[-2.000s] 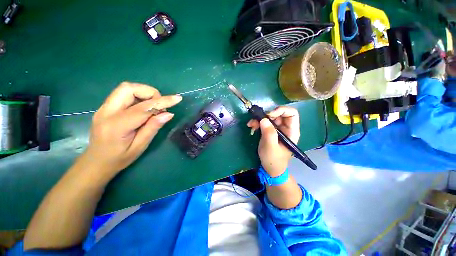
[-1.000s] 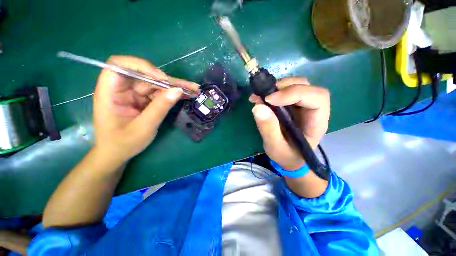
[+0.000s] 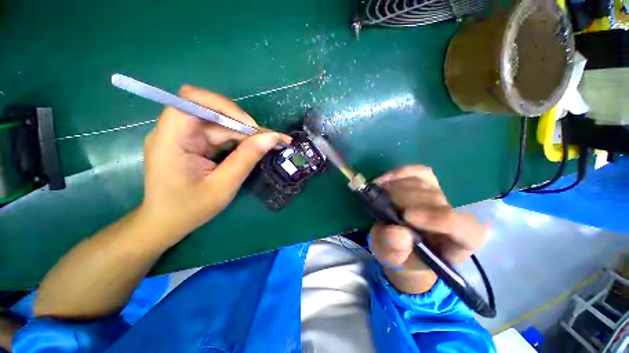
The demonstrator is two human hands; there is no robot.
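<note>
The watch unit (image 3: 296,162), a black rounded case with white and green patches, sits on the dark fixture (image 3: 277,196) on the green mat. My left hand (image 3: 200,158) holds silver tweezers (image 3: 183,105), whose tips are at the unit's upper left edge, partly hidden by the fingers. My right hand (image 3: 427,224) is slightly blurred and holds the soldering iron (image 3: 386,205) by its black handle. The iron's metal tip is at the unit's upper right edge; contact cannot be told. The thin solder wire (image 3: 276,89) lies behind the left hand.
The solder spool stand (image 3: 50,148) is at the left edge. The brown tip-cleaning pot (image 3: 483,65) stands at upper right, with the fan grille (image 3: 407,9) beyond it and the yellow tray (image 3: 550,134) at right. Black cables hang over the mat's edge. Solder specks lie behind the unit.
The iron has come down from above the mat to the unit's edge. The tweezers, absent from clear view two seconds ago, stay in my left hand at the unit. The solder wire is out of my fingers.
</note>
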